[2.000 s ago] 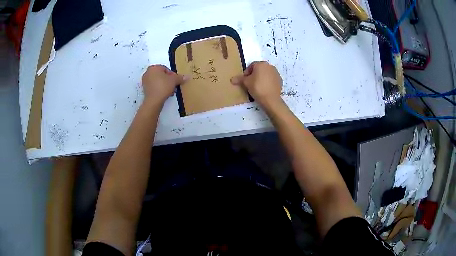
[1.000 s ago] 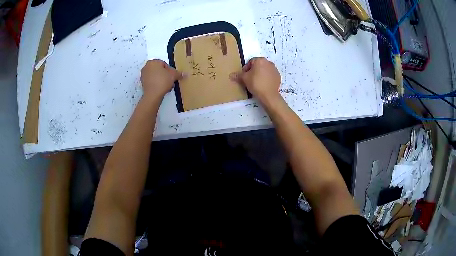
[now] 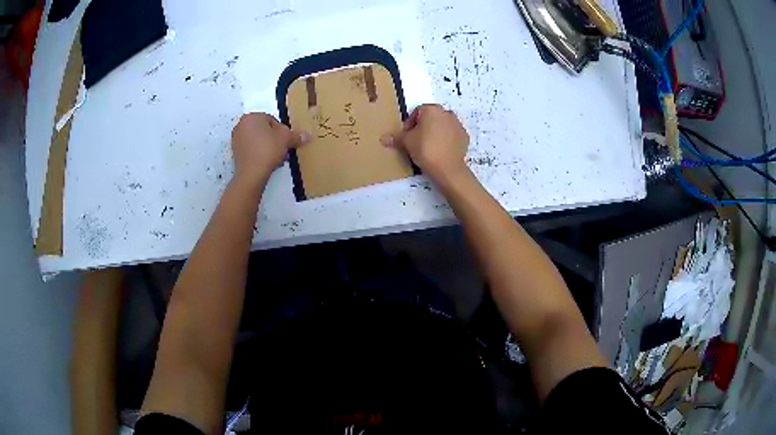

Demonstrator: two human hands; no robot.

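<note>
The tan card template (image 3: 349,157) lies on the dark pocket piece (image 3: 340,58) near the table's front edge. It has handwritten marks and two dark strips. The dark fabric shows as a border around the rounded far end and along both sides. My left hand (image 3: 262,146) grips the left edge, its thumb on top of the card. My right hand (image 3: 436,143) grips the right edge the same way, thumb on the card. The fingers under or beside the edges are partly hidden.
The steam iron (image 3: 562,32) rests at the far right, its blue hoses (image 3: 667,81) running off the table's right side. Dark stacked fabric (image 3: 123,38) and a long brown card strip (image 3: 56,183) are at left. A red-and-grey box (image 3: 698,76) and heaped scraps (image 3: 698,289) are at right.
The view has shifted slightly, moving everything a little in the picture. Both hands keep their hold at the template's sides.
</note>
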